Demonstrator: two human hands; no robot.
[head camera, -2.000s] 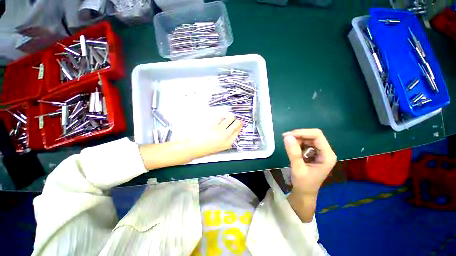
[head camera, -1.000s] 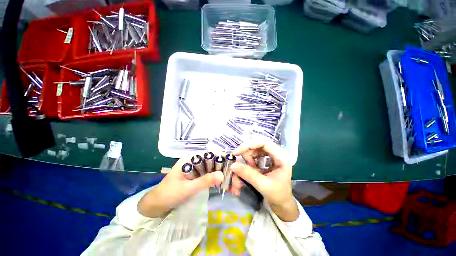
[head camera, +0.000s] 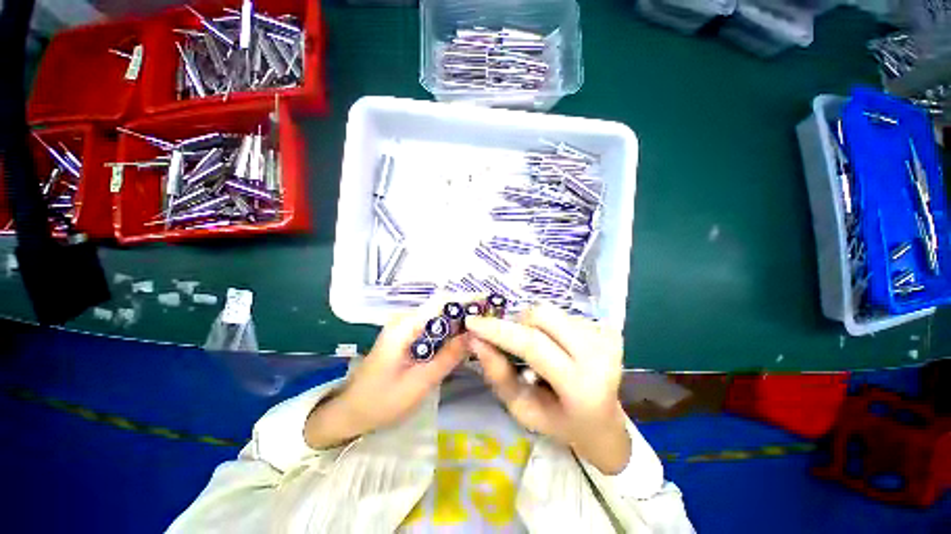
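Observation:
My left hand (head camera: 381, 370) holds several metal pins (head camera: 437, 328) with their dark-ringed ends facing up, just in front of the near rim of the large white tray (head camera: 357, 209). My right hand (head camera: 553, 365) touches the right end of this group with its thumb and fingers. A shiny metal end shows inside my right hand's curled fingers; how many pins it holds is hidden. Loose pins (head camera: 547, 224) lie mostly on the tray's right side. A few lie along its left side and near edge.
A clear plastic box (head camera: 568, 63) with layered pins stands beyond the tray. Red bins (head camera: 297, 198) of mixed parts are at left, beside a black arm (head camera: 65, 287). A blue tray (head camera: 871, 209) rests on a pale bin at right. A small clear bottle (head camera: 232, 325) stands at the bench edge.
Since two seconds ago, my left hand has left the tray and come together with my right. Since one second ago, the held pins have drawn closer together and my right hand has shifted over them.

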